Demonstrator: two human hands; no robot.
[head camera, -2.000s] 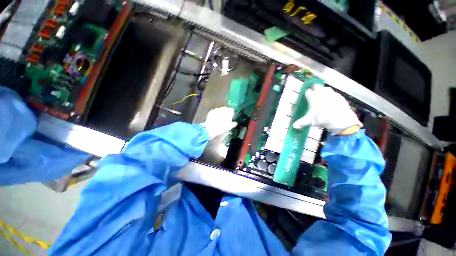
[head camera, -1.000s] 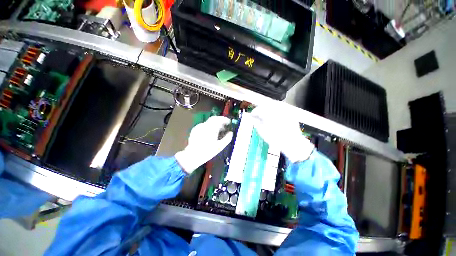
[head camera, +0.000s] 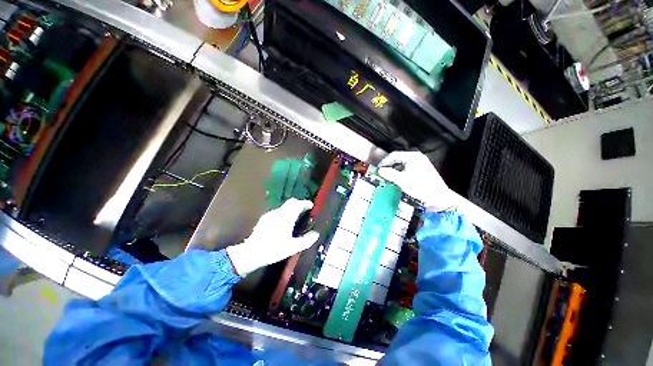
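The long green strip board (head camera: 364, 261) lies lengthwise over the column of white blocks (head camera: 344, 239) on the main circuit board. Black round cans (head camera: 315, 294) show beside its lower end. My white-gloved right hand (head camera: 412, 174) is at the strip's far end, fingertips bent down at the carrier's top edge; whether they pinch something is unclear. My white-gloved left hand (head camera: 278, 236) hovers by the carrier's red-brown left bar (head camera: 309, 229), thumb and fingers apart, with nothing seen in it.
Green pieces (head camera: 290, 179) lie on the grey plate (head camera: 233, 193) left of the carrier. Behind the far rail (head camera: 308, 111) stand a black bin (head camera: 322, 53) holding green strips and a ribbed black box (head camera: 510, 171). Another board carrier (head camera: 61, 121) is far left. An orange part (head camera: 571, 322) is far right.
The strip was in my right hand over the board; it now lies along the white blocks, with my right hand at its far end. My left hand has moved from the green pieces to the carrier's left bar.
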